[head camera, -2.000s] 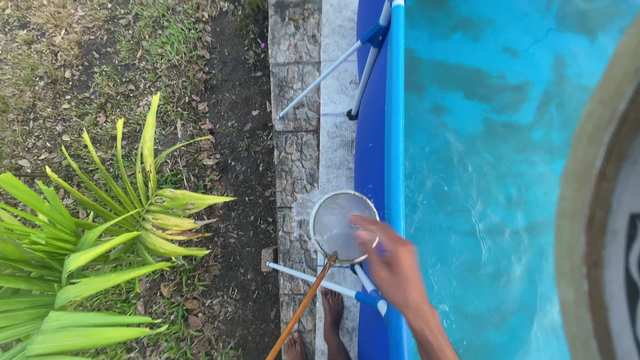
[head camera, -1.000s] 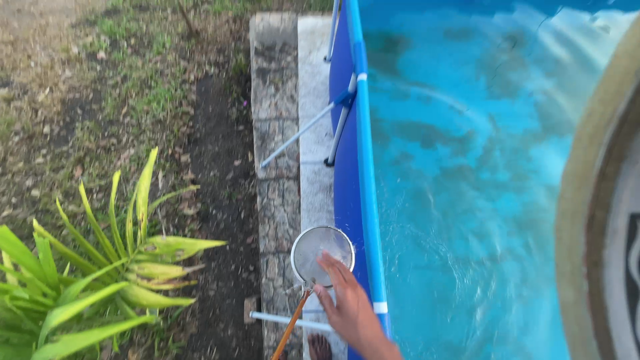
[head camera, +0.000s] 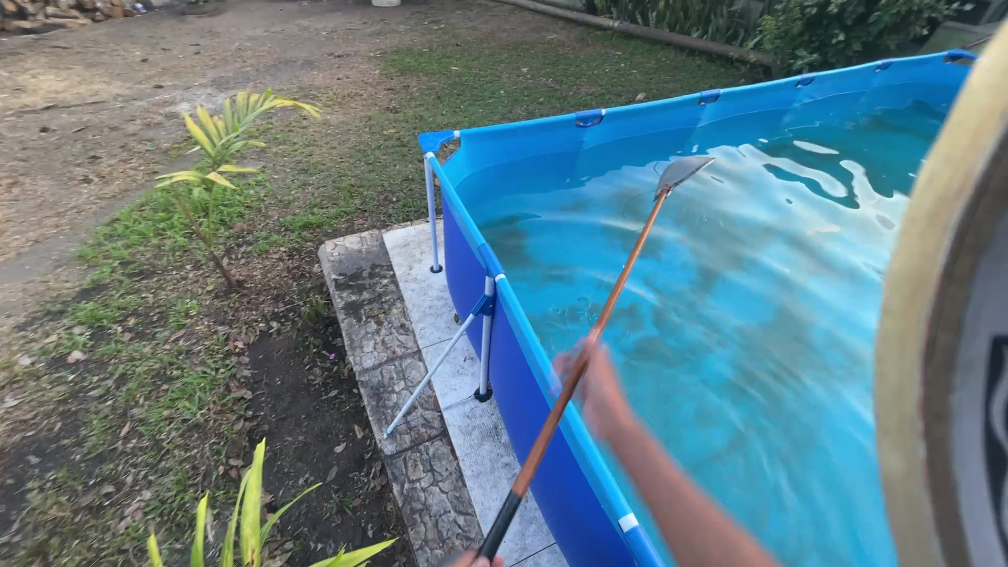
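A round mesh skimmer net (head camera: 683, 172) on a long wooden pole (head camera: 628, 268) reaches over the water inside a blue frame pool (head camera: 504, 295). Around the middle of the pole, just above the pool's near rim, my right hand (head camera: 592, 386) is closed, somewhat blurred. At the bottom edge of the view, the fingers of my left hand (head camera: 472, 560) show at the pole's black lower end; most of that hand is cut off. The net's mesh looks tilted, at or just above the rippled water surface.
White metal pool legs and a slanted brace (head camera: 431, 376) stand on stone paving (head camera: 394, 346) left of the pool. Palm plants (head camera: 223, 146) grow in the soil and grass. A large round, pale-rimmed object (head camera: 917, 315) blocks the right side of the view.
The net has moved from beside the pool wall, over the paving, to over the water. My right hand, earlier at the net with its fingers spread, now grips the pole. The view has tilted up.
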